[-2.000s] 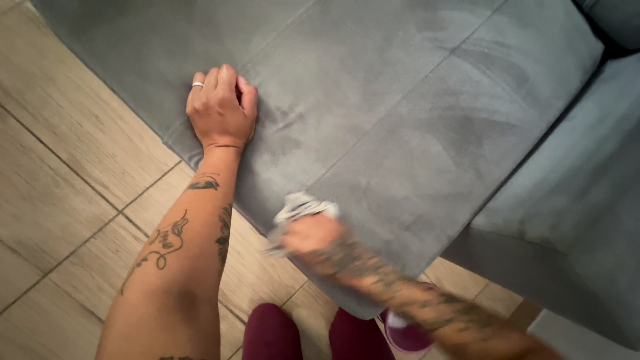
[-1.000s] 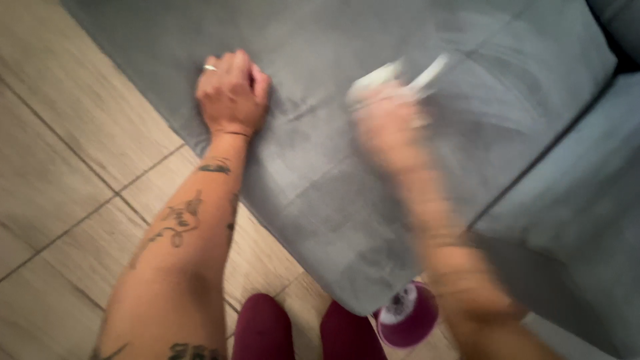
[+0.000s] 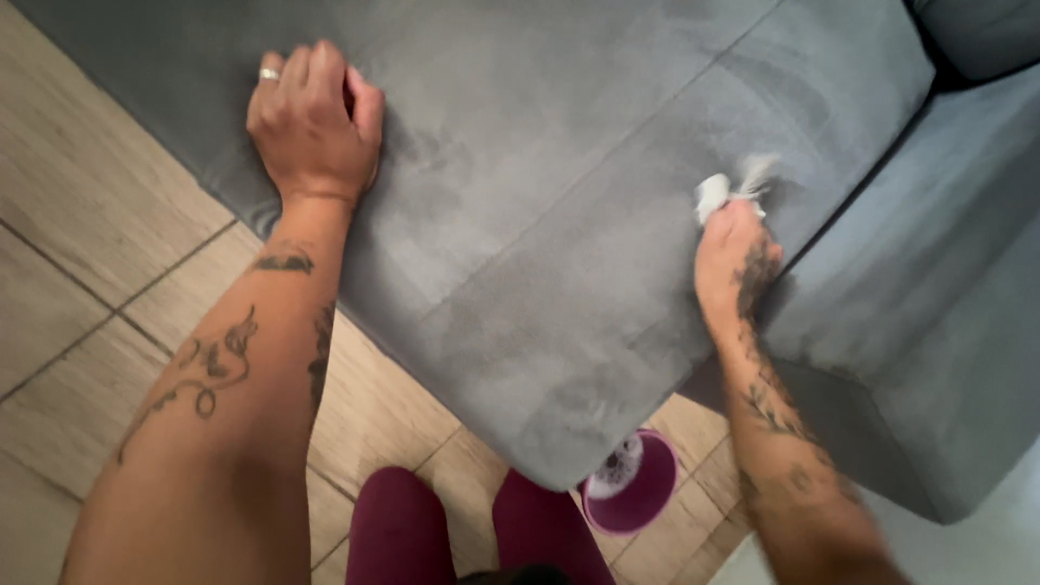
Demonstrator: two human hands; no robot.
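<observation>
Curled into a loose fist, my left hand (image 3: 315,126) rests on the grey fabric sofa seat (image 3: 520,187) near its left edge; it wears a ring, and nothing shows in it. My right hand (image 3: 735,256) grips a crumpled white cloth (image 3: 715,195) against the seat at the right, close to the gap by the armrest. Part of the cloth sticks out past the knuckles and is blurred. Darker and lighter smears mark the seat fabric around both hands.
A purple bucket (image 3: 632,487) with foamy liquid stands on the tiled floor (image 3: 382,390), partly under the seat's front corner. The sofa's armrest (image 3: 918,268) rises at the right. My knees in maroon trousers (image 3: 398,528) are at the bottom.
My right hand with the cloth has moved from the seat's front edge across to the right, near the armrest. My left hand stays in its place on the seat.
</observation>
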